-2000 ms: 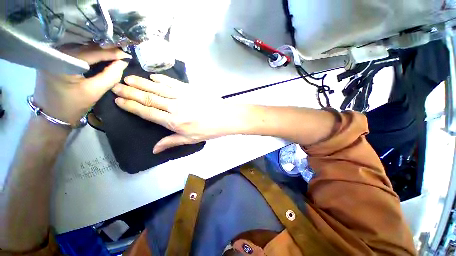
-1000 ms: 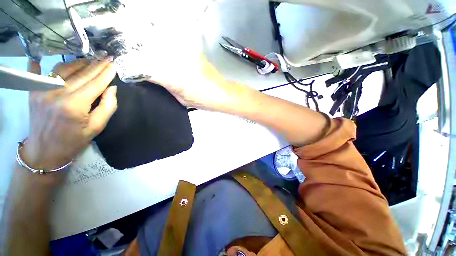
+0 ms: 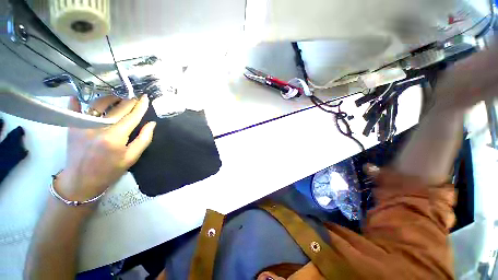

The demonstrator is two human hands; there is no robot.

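Observation:
A black fabric panel (image 3: 177, 156) with rounded corners lies flat on the white machine table, its upper edge at the presser foot (image 3: 131, 90). My left hand (image 3: 106, 147) is on the panel's left edge, with thumb and index finger on the cloth beside the foot. Its other fingers are partly hidden behind the machine head, so its grip is unclear. My right hand (image 3: 475, 79) is at the far right, blurred and partly cut off by the picture's edge. Whether it holds anything cannot be told.
The sewing machine head (image 3: 49, 104) hangs over my left hand. Red and black snips (image 3: 273, 82) lie right of the needle, near a tangled black cord (image 3: 341, 117) and cut black strips (image 3: 382, 106). Dark cloth (image 3: 11, 147) lies at the far left.
My right hand has left the panel and the needle area and moved far right, past the cut strips. My left hand stays at the panel's left edge. The view has shifted.

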